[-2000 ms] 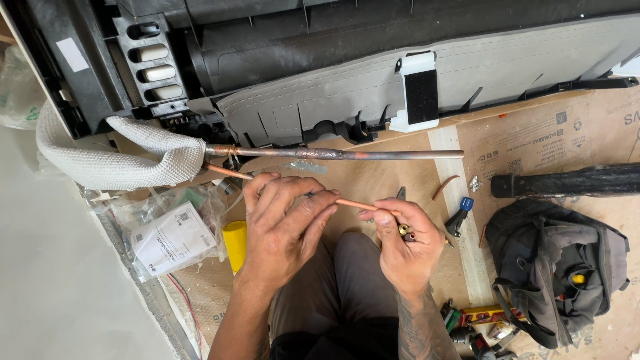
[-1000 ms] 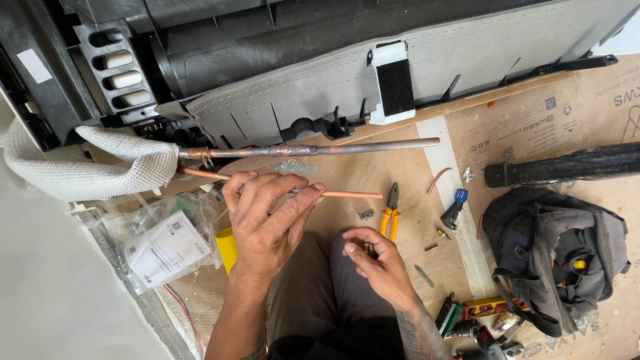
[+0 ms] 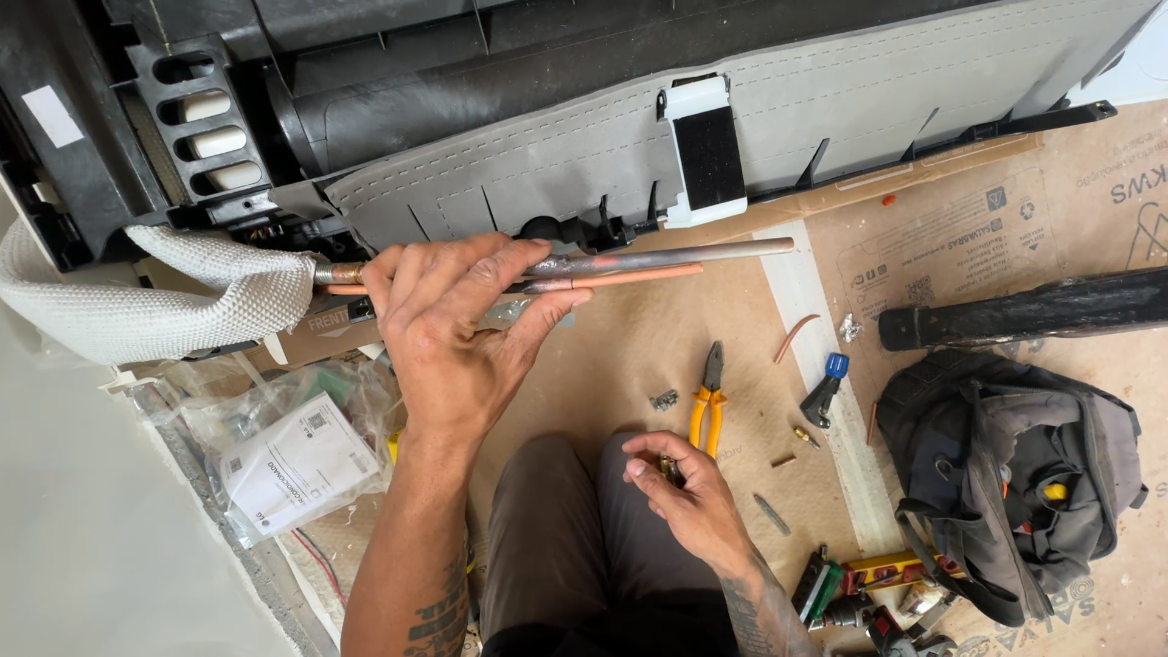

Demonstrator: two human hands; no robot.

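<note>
My left hand [image 3: 456, 319] grips two copper pipes side by side: a thicker darkened pipe [image 3: 693, 254] and a thinner copper pipe [image 3: 639, 275] just below it. Both run left toward a white braided sleeve [image 3: 219, 301] at the lower edge of an indoor air-conditioner unit [image 3: 383, 109]. My right hand [image 3: 680, 488] is held over my right knee, its fingers curled around small brass fittings [image 3: 671, 470]. Combination pliers with orange handles [image 3: 708, 401] lie on the cardboard just above it. Right of them are a blue-and-black tube cutter [image 3: 827, 391] and a small brass piece [image 3: 806, 437].
A dark tool bag [image 3: 985, 474] lies at the right, below a black-wrapped tube [image 3: 1031, 308]. Several tools and a yellow-red level [image 3: 890, 572] lie at the lower right. A plastic bag with printed paper [image 3: 301, 465] is at the left. Short copper offcuts [image 3: 796, 338] lie on the cardboard.
My right hand has let go of the thin pipe's end and moved down. My left hand has brought the thin pipe up beside the thicker one; earlier they were apart.
</note>
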